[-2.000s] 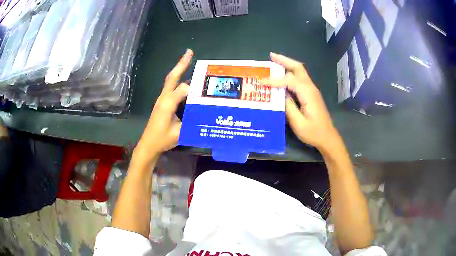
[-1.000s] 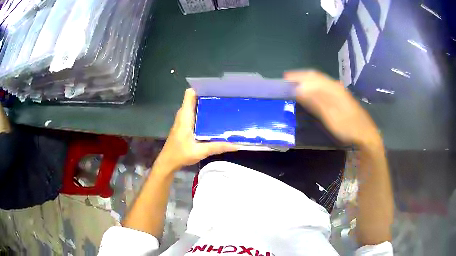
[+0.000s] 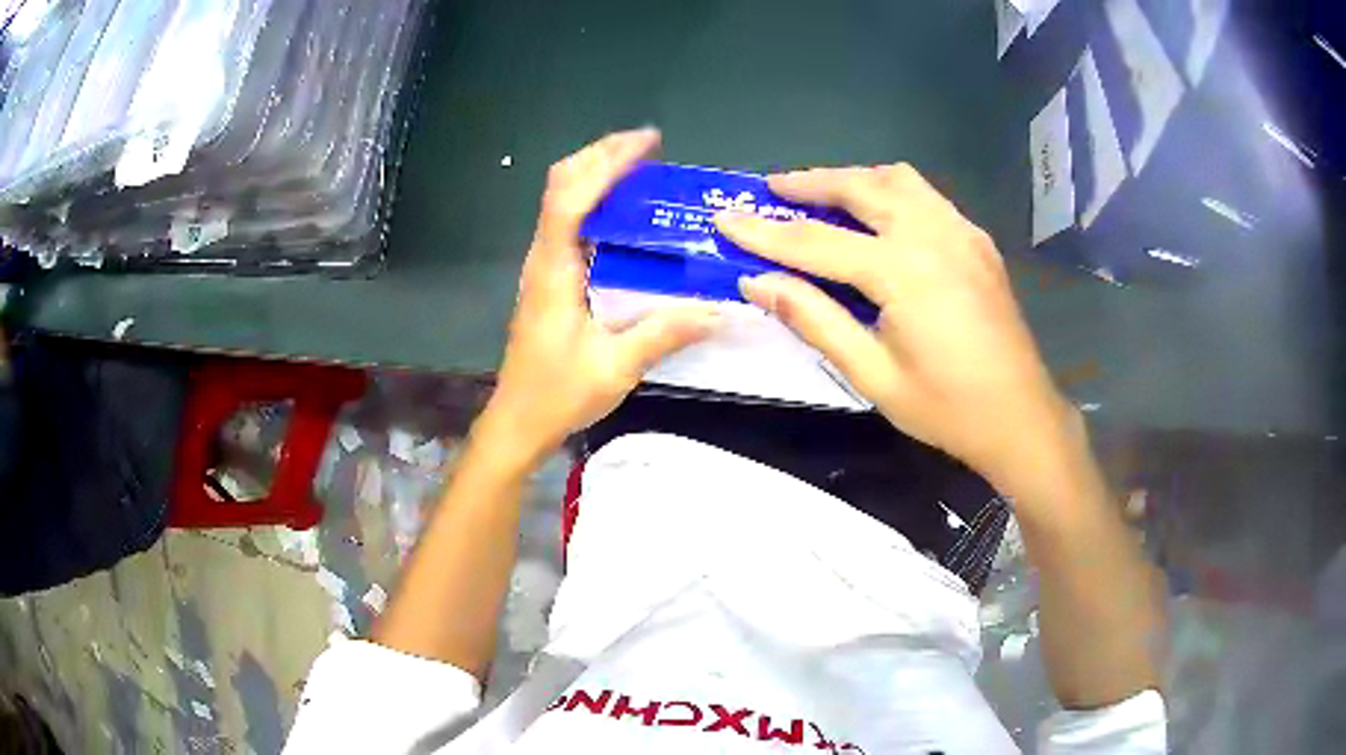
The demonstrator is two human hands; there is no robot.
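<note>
A blue and white retail box stands at the bench's front edge in front of me. Its blue flap with white lettering is folded partly down over the blue end, with a dark gap below it. My left hand grips the box's left side, fingers behind and thumb on the near white face. My right hand is on the right side, fingers over the flap and the front edge. The box's right end is hidden by my right hand.
Stacked clear blister trays with small white tags lie at the left. Blue-and-white boxes stand in a pile at the right. A red stool is below the bench at the left, beside a person's dark clothing. Paper scraps litter the floor.
The flap that stood up at the far side is now folded over towards me. My right hand has moved in onto the box. The grey-white boxes at the far side have left the view.
</note>
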